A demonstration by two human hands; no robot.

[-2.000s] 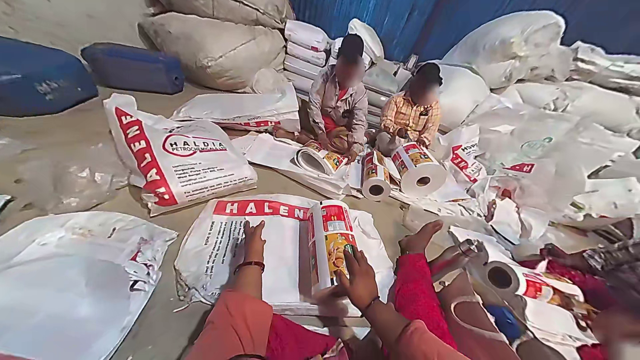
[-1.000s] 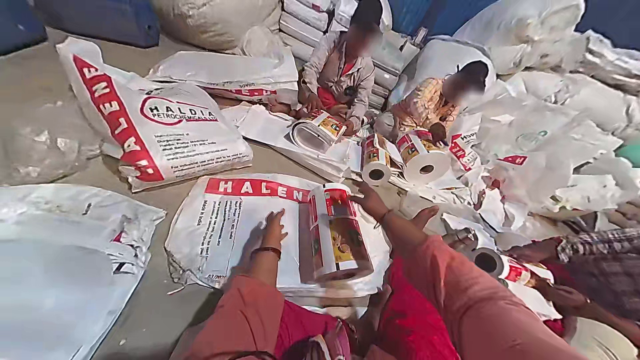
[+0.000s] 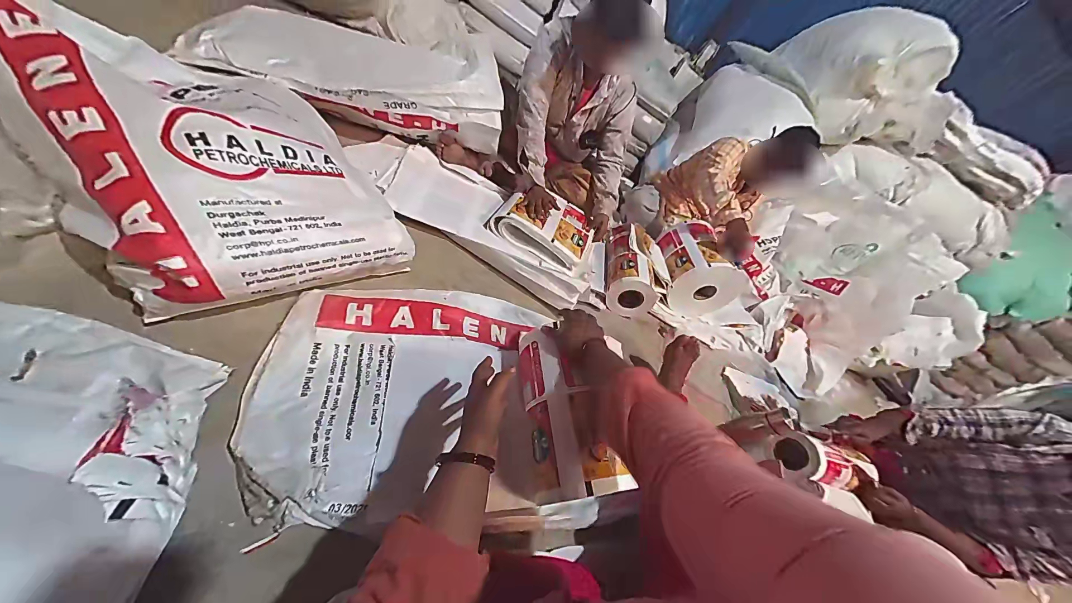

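Observation:
A roll of printed plastic film (image 3: 548,419), red, white and yellow, lies on a flat white woven sack (image 3: 352,402) with a red printed band. My left hand (image 3: 486,406), a dark bangle at its wrist, is raised just left of the roll with its fingers apart, and its shadow falls on the sack. My right hand (image 3: 579,333) is at the roll's far end; its fingers are partly hidden, so whether it grips the film cannot be told. My right forearm in a pink sleeve covers the roll's right side.
A large printed white sack (image 3: 251,184) lies at the far left, another white sack (image 3: 84,402) nearer. Across from me two people sit by film rolls (image 3: 699,272) and a folded film stack (image 3: 544,230). At right, a person in checked cloth handles a roll (image 3: 808,459). Stuffed sacks (image 3: 871,67) stand behind.
My right hand has moved from the roll's near right side to its far end. My left hand has shifted right, closer to the roll. The view has moved closer and tilted.

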